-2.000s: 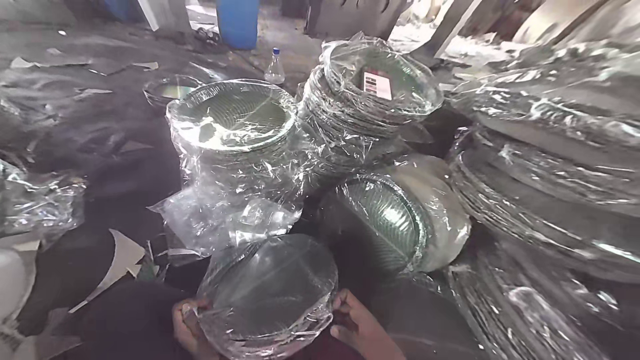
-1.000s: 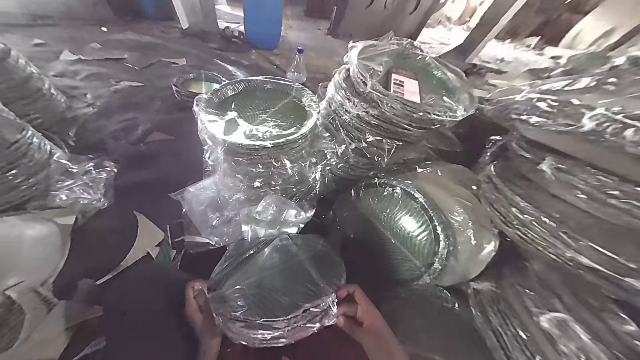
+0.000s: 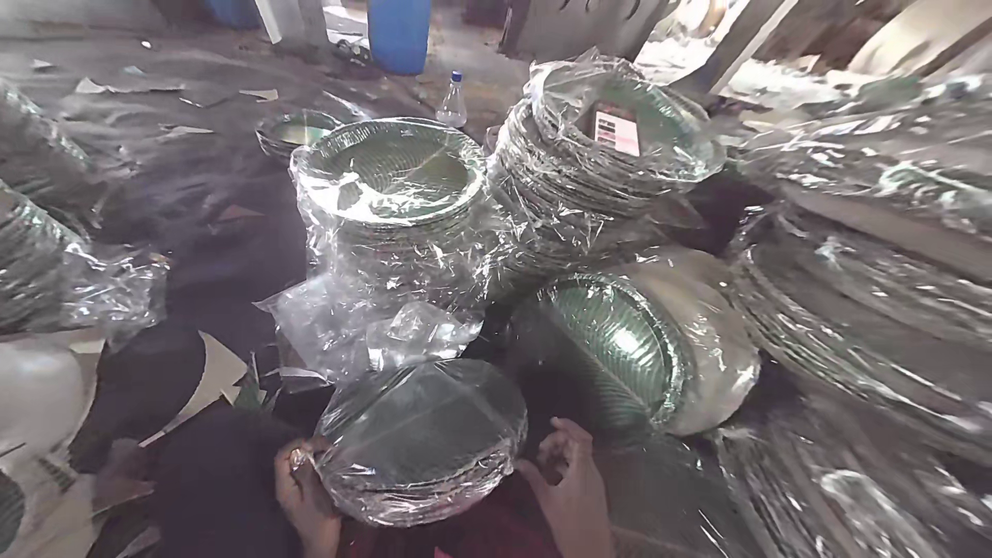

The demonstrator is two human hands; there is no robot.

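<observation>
A stack of round plates wrapped in clear plastic film (image 3: 422, 434) lies low in front of me, its top plate dull and dark. At its left edge my left hand (image 3: 308, 488) pinches a gathered bit of the film. My right hand (image 3: 564, 477) is just off the stack's right edge, fingers curled but apart, with nothing seen in it. Behind the stack lies a loose clear plastic bag (image 3: 333, 325). To the right, a wrapped stack of green leaf-patterned plates (image 3: 612, 341) rests on its side.
Tall wrapped plate stacks stand behind, one on the left (image 3: 395, 174) and one on the right (image 3: 612, 147) with a printed card. More wrapped stacks (image 3: 876, 310) fill the right side. Farther back are a small bottle (image 3: 452, 105) and a blue barrel (image 3: 399, 35). Paper scraps (image 3: 209, 380) lie left.
My right hand has come away from the wrapped stack's right edge, which it held a second ago. My left hand still holds the film on the left.
</observation>
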